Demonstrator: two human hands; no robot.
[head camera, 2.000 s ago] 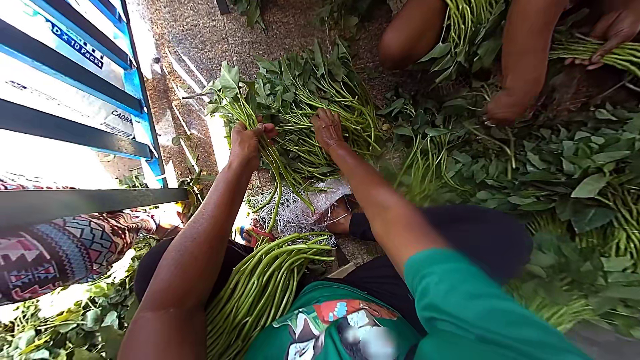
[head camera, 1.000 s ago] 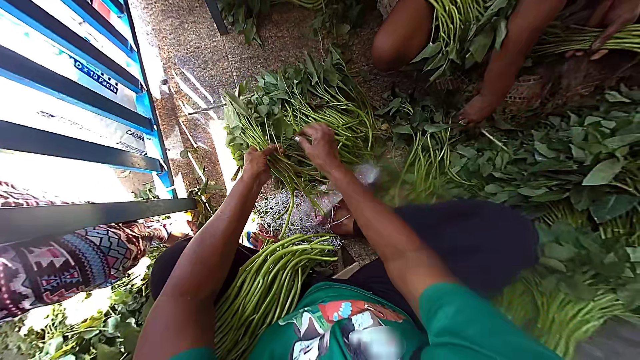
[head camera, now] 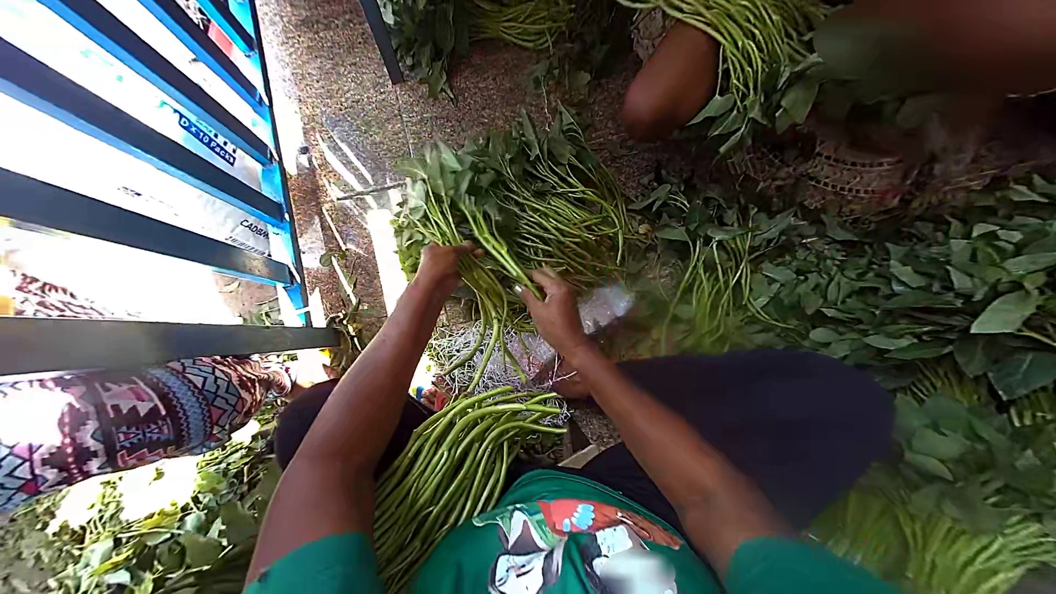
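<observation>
My left hand [head camera: 445, 266] is closed around the stems of a leafy green bunch [head camera: 445, 206]. My right hand [head camera: 554, 307] grips the lower ends of a few stems [head camera: 499, 247], whose leaves lie over that bunch. Behind both hands a larger pile of leafy stems [head camera: 569, 198] rests on the speckled floor. Below them lies a tangle of white and purple string or netting [head camera: 483, 355]. A thick bundle of long green stems [head camera: 454, 470] lies across my lap, its cut-looking ends near the netting.
Blue metal bars [head camera: 285, 214] stand at the left, with a person's patterned garment [head camera: 157, 412] below. Leafy greens [head camera: 916, 280] are heaped at the right, more [head camera: 148, 528] at lower left. Another person's knee [head camera: 672, 82] and a blurred arm are at the top right, beside more stems [head camera: 742, 41].
My right hand, raised over the bunch with no clear hold a second ago, now grips stems lower down. The other person's arm at the top right has moved and is blurred.
</observation>
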